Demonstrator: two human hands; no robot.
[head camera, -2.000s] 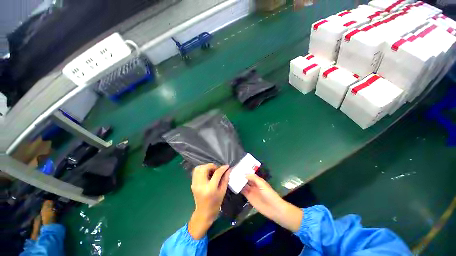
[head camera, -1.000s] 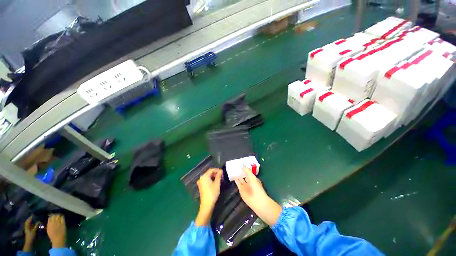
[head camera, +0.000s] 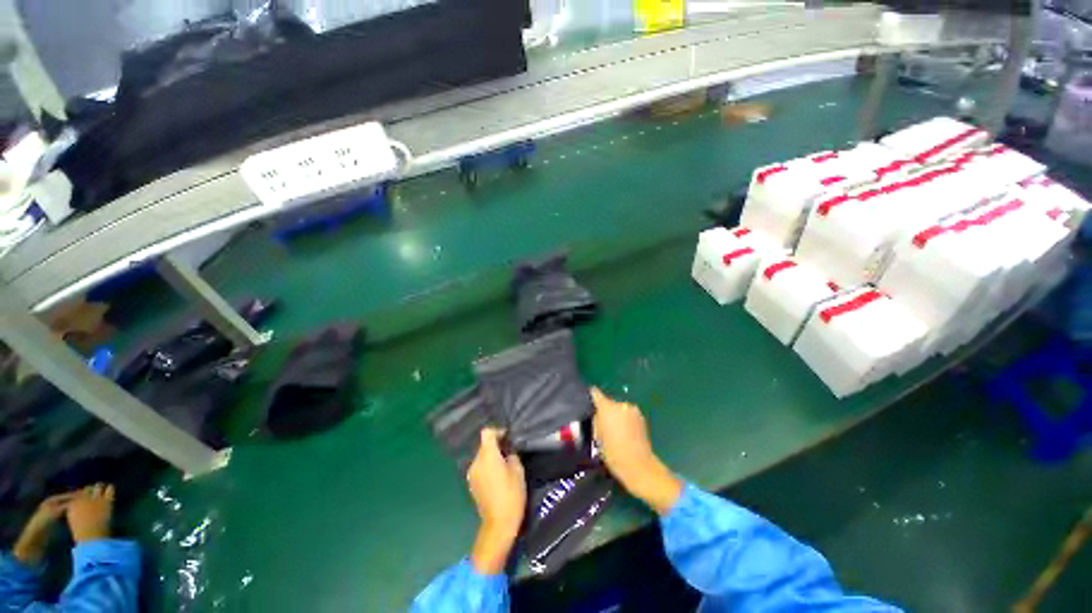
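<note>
A black plastic bag lies in front of me with a white product box in its mouth; only a strip of the box with red print shows. My left hand holds the bag's near left edge. My right hand holds its right edge by the box. More black bags lie beneath, shiny at the bench edge. One packed bag lies just beyond, and another packed bag lies to the left.
A box stack stands at right on the green bench. A raised shelf with a power strip runs across the back, its leg at left. Another person's hands are at lower left. A blue stool is at right.
The white box has gone from my right hand's open hold to mostly inside the bag. Both hands now grip the bag's sides. The view has shifted, showing more of the shelf.
</note>
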